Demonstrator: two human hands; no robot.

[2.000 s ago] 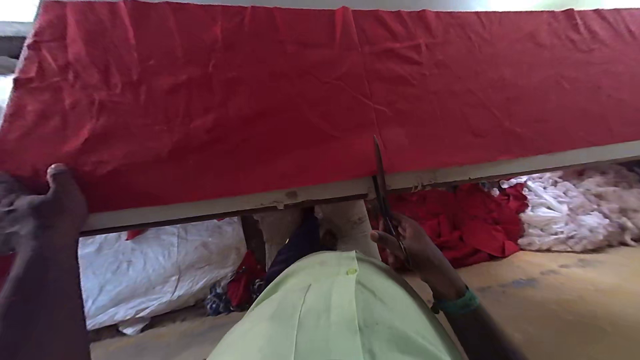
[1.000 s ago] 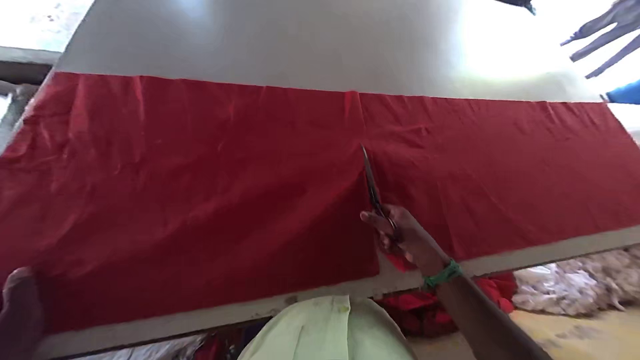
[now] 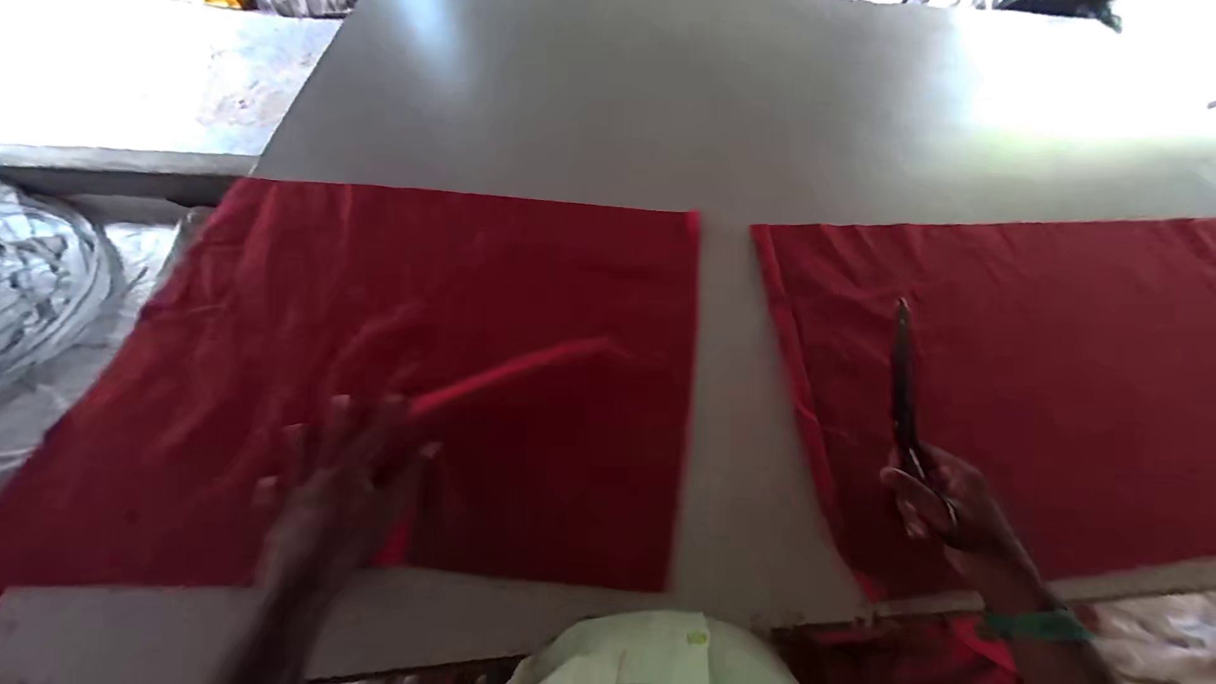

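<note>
Red fabric lies on a pale tabletop in two pieces with a gap between them. On the left piece of red fabric (image 3: 560,275), my left hand (image 3: 342,484) rests with fingers spread, blurred, and a raised fold runs from it to the right. My right hand (image 3: 950,503) holds a pair of scissors (image 3: 904,389) by the handles, over the right piece of red fabric (image 3: 1073,380), blades pointing away from me and looking closed. A green band circles my right wrist.
The pale tabletop (image 3: 646,104) extends beyond the fabric. At the left are a light ledge (image 3: 171,76) and a bundle of whitish plastic-like material (image 3: 47,275). Below the near edge lie red cloth (image 3: 893,655) and, further right, whitish material (image 3: 1159,636).
The red fabric, joined two seconds ago, now lies in two separated pieces. My left hand has moved from the near left edge onto the left piece. The scissors have moved right. The view has shifted.
</note>
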